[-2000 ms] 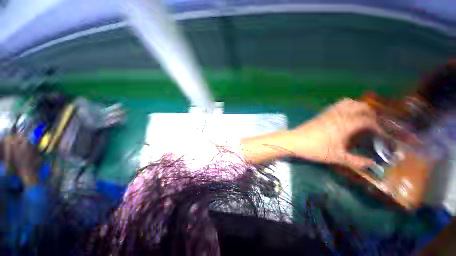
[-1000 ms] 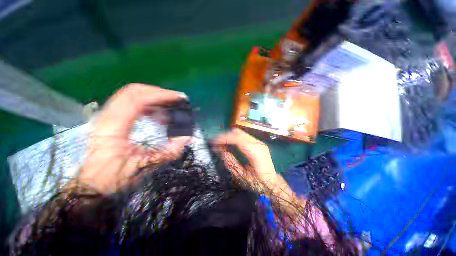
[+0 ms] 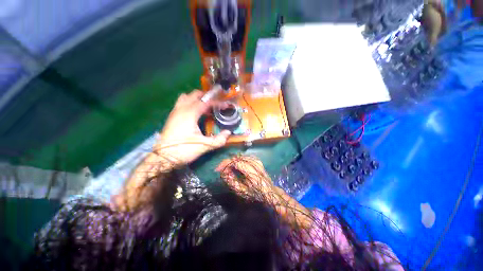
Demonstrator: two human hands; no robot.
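Observation:
A round dark component with a ring-like face sits at the pale green nest on the front of the orange fixture. My left hand reaches in from the left, with its thumb and fingers around the component's rim. The metal toggle clamp stands above and behind the nest. My right hand is in front of the fixture, partly covered by hair, with its fingers curled; whether it holds anything cannot be seen.
A white box stands right of the fixture, with a clear panel between. A blister tray of dark parts lies on the blue surface. The silver-white sheet is at left. A person's arm shows at upper right.
The view has swung, so the fixture is now central. My left hand has moved from above the silver-white sheet to the nest with the dark part. My right hand is now in front of the fixture.

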